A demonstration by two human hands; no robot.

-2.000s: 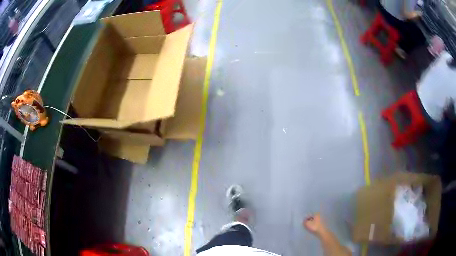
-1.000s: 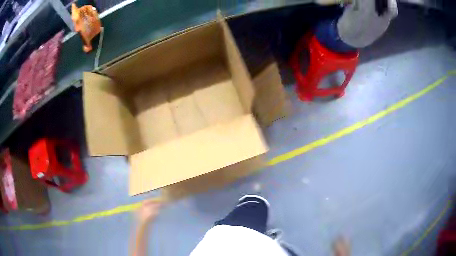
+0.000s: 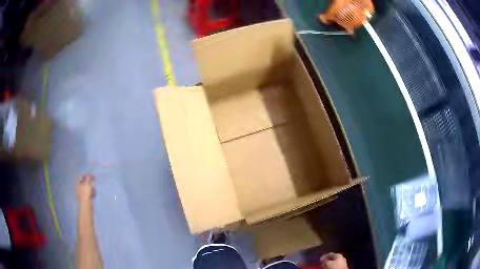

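Note:
A large open corrugated carton point(image 3: 258, 163) stands in the middle, along the edge of the green-topped bench point(image 3: 363, 100). Its flaps are spread and its inside shows bare brown cardboard. Another brown cardboard piece point(image 3: 289, 236) shows below its near end. My left hand point(image 3: 86, 186) is at the left over the floor, away from the carton, fingers loosely curled, nothing seen in it. My right hand point(image 3: 334, 260) is at the bottom edge, partly cut off, near the carton's near end but not touching it, fingers curled, nothing seen in it.
An orange desk fan point(image 3: 350, 13) stands on the bench, with pale sheets or packets point(image 3: 416, 202) nearer. Red stools stand beyond the carton point(image 3: 213, 16) and at lower left point(image 3: 25, 227). Brown cartons point(image 3: 32, 128) lie at far left. Yellow lines point(image 3: 163, 42) mark the floor.
The view has swung round, so the bench is now on the right. The large carton now lies directly in front of me. My left hand is out at the left, away from the carton.

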